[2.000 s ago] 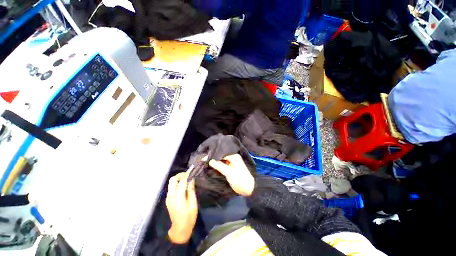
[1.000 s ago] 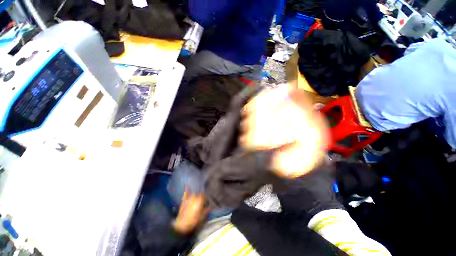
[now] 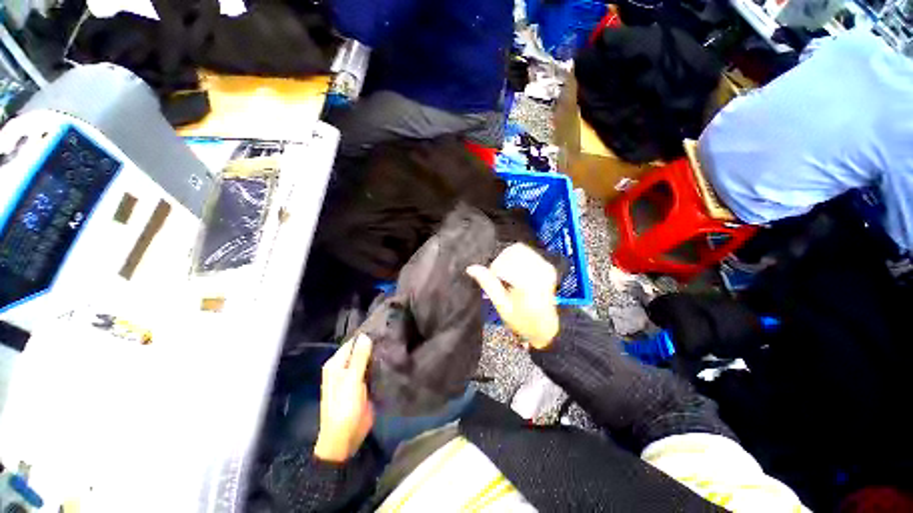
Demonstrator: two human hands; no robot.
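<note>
A dark grey-brown garment piece (image 3: 435, 311) hangs over my lap, between my two hands, beside the table edge. My left hand (image 3: 344, 396) grips its lower left edge between thumb and fingers. My right hand (image 3: 521, 293) is at its right side, thumb pointing left towards the cloth; the curled fingers are partly hidden, so I cannot tell if they hold cloth. More dark brown cloth (image 3: 405, 205) lies beyond the piece, partly over a blue plastic crate (image 3: 573, 235).
The white sewing machine (image 3: 130, 170) with its control panel stands on the white table (image 3: 180, 401) at left. A shallow tray (image 3: 235, 222) is set near the table edge. A person in light blue (image 3: 811, 140) sits on a red stool (image 3: 666, 220); another in dark blue (image 3: 425, 55) sits ahead.
The garment piece, bunched up two seconds ago and swung right one second ago, now hangs spread out. My right hand has come back lower and left. The view has shifted right.
</note>
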